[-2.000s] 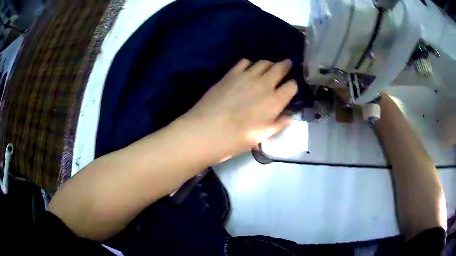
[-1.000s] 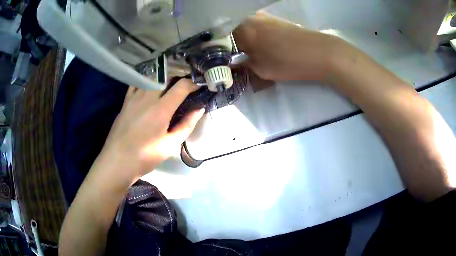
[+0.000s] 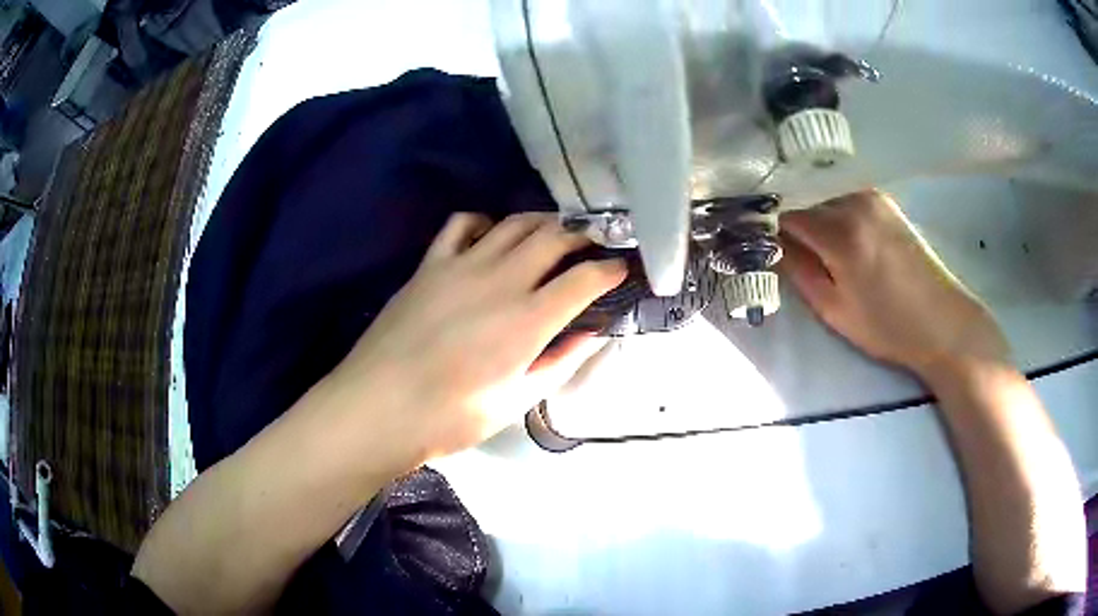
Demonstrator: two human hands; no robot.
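Observation:
The dark navy garment panel [image 3: 325, 217] lies on the white table left of the machine head and runs under it. My left hand [image 3: 482, 325] lies on the cloth, thumb and fingers at its edge by the needle area, pressing or holding it. My right hand [image 3: 879, 277] is right of the lower tension knob [image 3: 753, 295], fingertips hidden behind the machine parts; whether it holds cloth cannot be told. The thread take-up guard [image 3: 656, 157] hides the needle and presser foot. A darker garment part [image 3: 440, 529] with a pale stitch line hangs below my left forearm.
The machine head [image 3: 578, 96] stands over the work, with an upper tension knob [image 3: 815, 135]. The machine bed outline [image 3: 722, 427] crosses the white table. Plaid cloth [image 3: 96, 301] covers the table's left end. A pale rod-like tool [image 3: 43, 511] is at the lower left.
The camera view has shifted, so the machine head appears further right and more upright. My left hand stays on the cloth near the needle area. My right hand now shows beside the lower knob, wrist bent.

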